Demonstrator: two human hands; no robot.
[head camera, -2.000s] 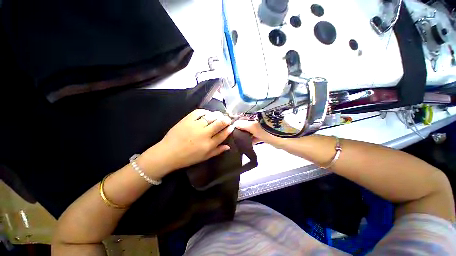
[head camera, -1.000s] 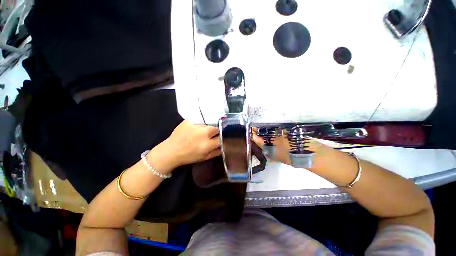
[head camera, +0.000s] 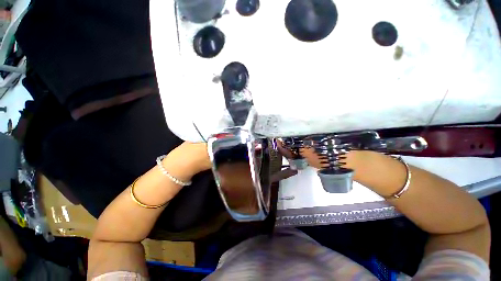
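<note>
The white sewing machine head (head camera: 329, 82) fills the upper middle. Black cloth (head camera: 123, 134) lies left of it and hangs toward my lap, and a folded piece with a brown edge strip (head camera: 112, 103) lies above. My left hand (head camera: 195, 156) is bare, by the cloth at the head's lower left; its fingers are hidden behind the shiny metal guard (head camera: 259, 184). My right hand (head camera: 311, 158) is bare, right of the guard, partly covered by the tension spring and grey knob (head camera: 336, 180). The needle and both grips are hidden.
A dark red case (head camera: 458, 141) lies along the machine's lower right. A ruled tape (head camera: 340, 214) runs along the front table edge. Tan cardboard (head camera: 68, 211) is at lower left. Part of another person's arm (head camera: 10, 249) shows at far left.
The view has moved closer over the machine head, which looks larger and further left. The guard now hides my left fingers more. Both hands stay near the needle area.
</note>
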